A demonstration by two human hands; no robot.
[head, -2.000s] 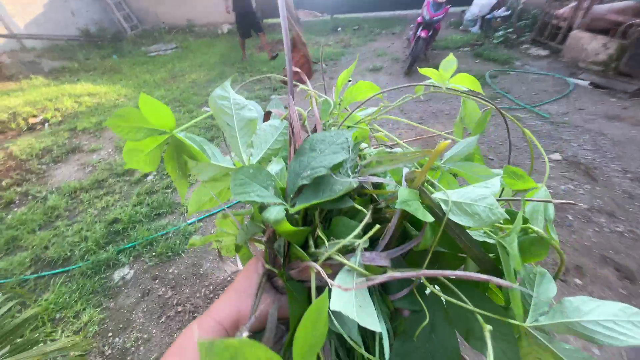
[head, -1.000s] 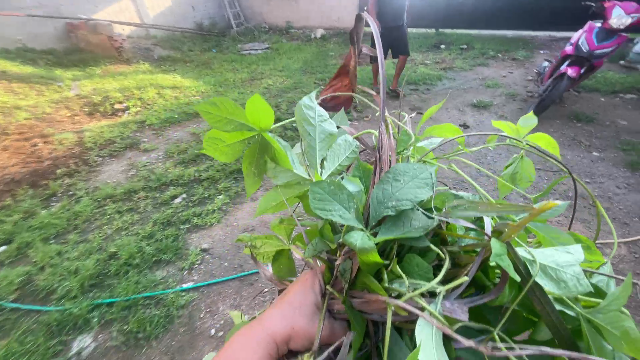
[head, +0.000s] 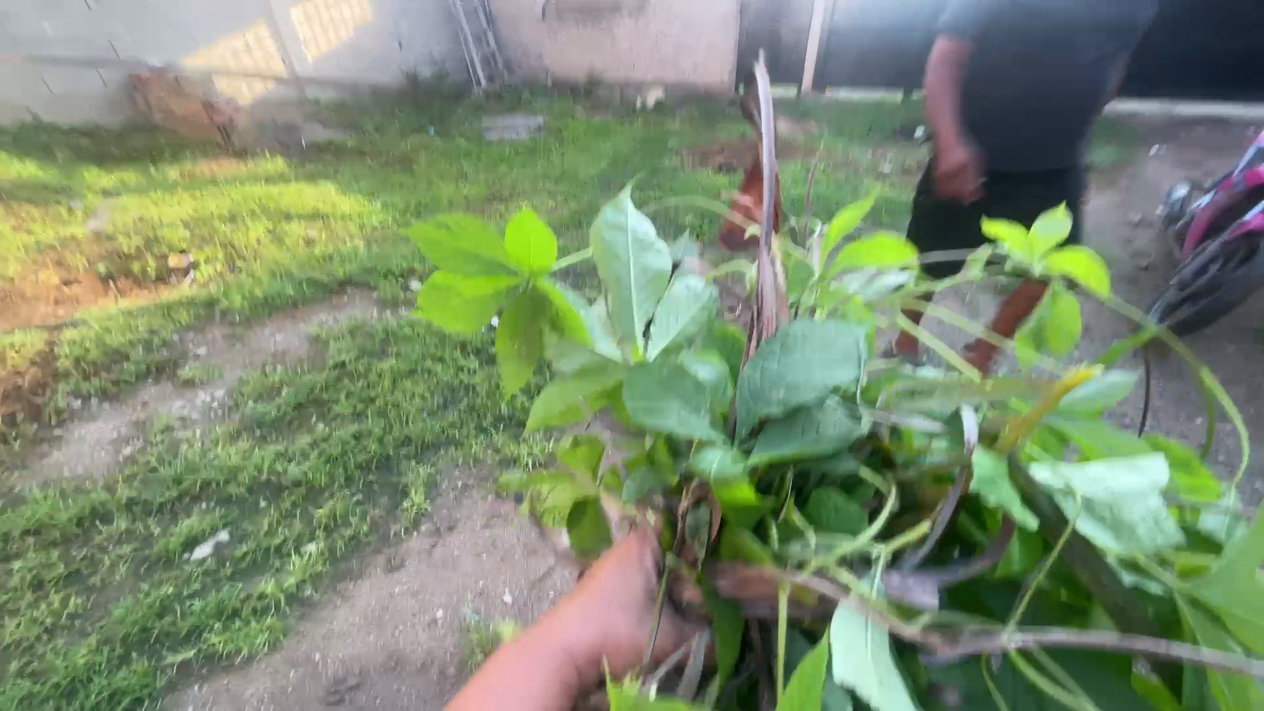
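My left hand (head: 627, 602) comes in from the bottom centre, gripping a big bundle of leafy green cuttings (head: 800, 385) with vines and woody stems. Its fingers are partly hidden by stems and leaves. Broad leaves spread over the hand and fill the lower right of the view. A dry brown stalk (head: 765, 217) stands upright out of the bundle. My right hand does not show.
A person (head: 1027, 89) in a dark shirt and shorts stands beyond the bundle. At the right edge is a pink motorcycle (head: 1220, 227). Grass (head: 395, 415) and a bare dirt strip (head: 425, 592) lie to the left. A wall (head: 612, 39) runs behind, with a ladder (head: 477, 39) against it.
The person and the motorcycle appear much nearer than before. The green hose on the ground has gone out of view. My left hand keeps its hold on the bundle.
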